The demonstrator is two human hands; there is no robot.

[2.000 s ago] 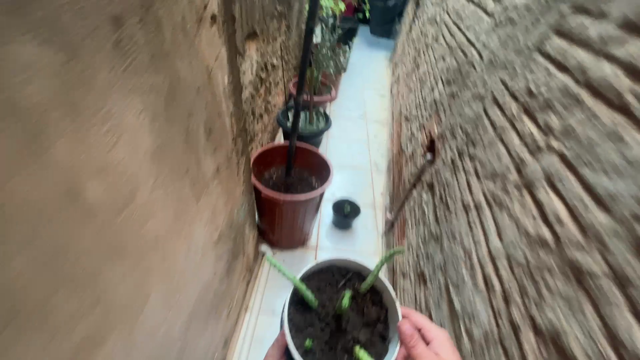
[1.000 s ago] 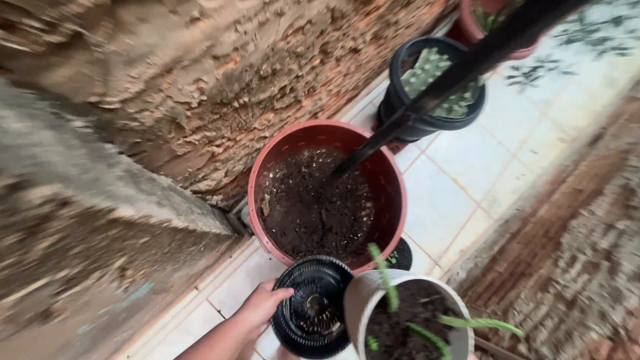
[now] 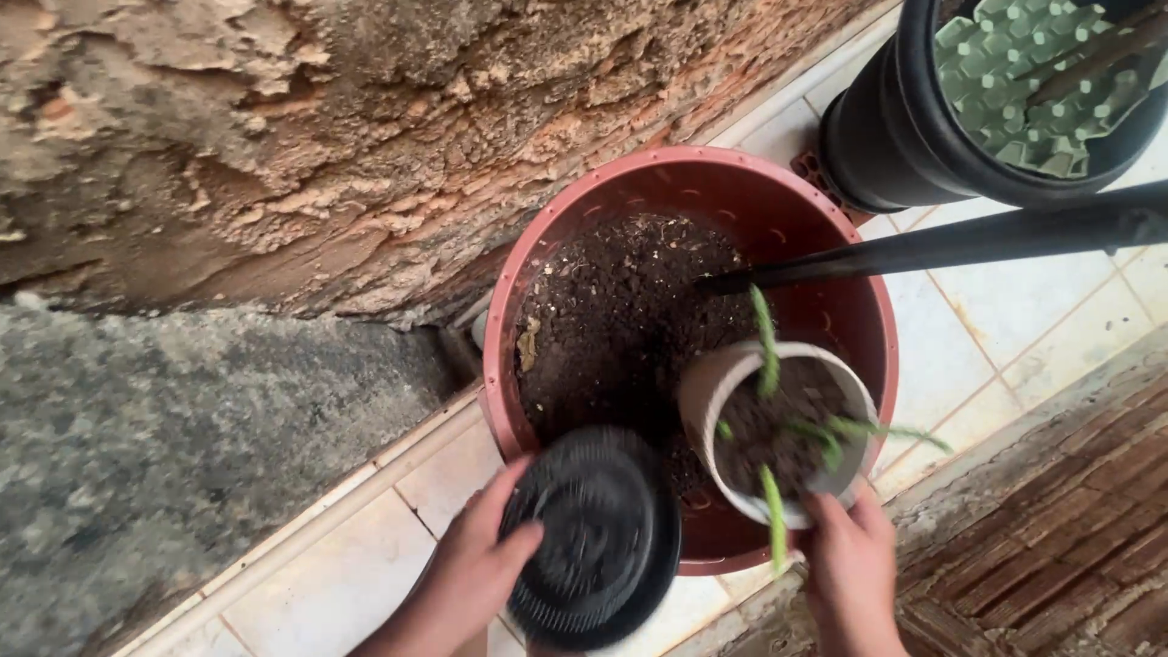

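My left hand (image 3: 484,547) grips a black ribbed plastic saucer (image 3: 593,538) by its left edge, thumb on the face turned toward me. Gripped at its lower rim by my right hand (image 3: 853,557) is a whitish pot (image 3: 716,401) of dark soil with several green succulent stems (image 3: 774,516), tilted over a large reddish-brown pot (image 3: 547,246). That big pot holds dark soil (image 3: 630,310) with a dry leaf on it. The saucer overlaps the big pot's near rim, and its underside is hidden.
A black pole (image 3: 958,242) slants out of the large pot to the right. Behind it stands a black pot (image 3: 894,119) holding a green egg-carton-like tray (image 3: 1022,73). A rough earthen wall (image 3: 274,164) and a grey ledge (image 3: 210,456) border the left; brickwork (image 3: 1058,538) lies lower right.
Two seconds ago both hands were at the whitish pot; one second ago my left hand had the black saucer beside it. The whitish pot is now over the large pot. The view has turned and come closer.
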